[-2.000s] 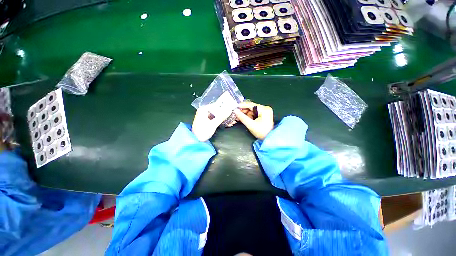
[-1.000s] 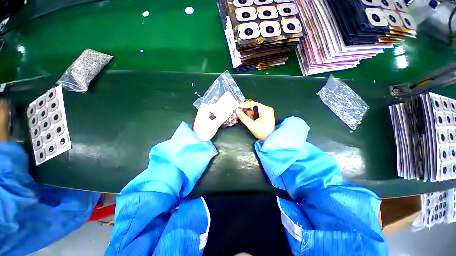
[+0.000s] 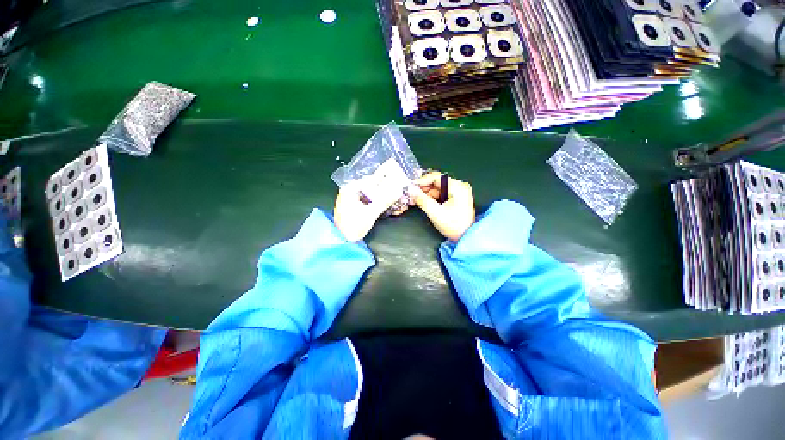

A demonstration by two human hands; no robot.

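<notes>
A clear zip bag with a white label (image 3: pixel 386 178) is held over the bench in front of me. My left hand (image 3: pixel 355 212) grips its left side, fingers partly hidden by the bag. My right hand (image 3: pixel 447 206) is at the bag's right edge, thumb and fingertips pinched close to it. Dark slim tweezers (image 3: pixel 444 187) stick up between the right fingers. Small grey-brown contents show at the bag's lower part; single pieces are too small to tell.
A filled parts bag (image 3: pixel 151 119) and a white panel (image 3: pixel 84 213) lie left. A second bag (image 3: pixel 593 177) lies right. Panel stacks stand at the back (image 3: pixel 456 64) and far right (image 3: pixel 727 236). Another person's blue sleeve (image 3: pixel 60 361) is at lower left.
The tweezers in my right hand stand more upright and show more clearly. The bag stays nearly in place. The neighbour's hand at the left edge has gone from view.
</notes>
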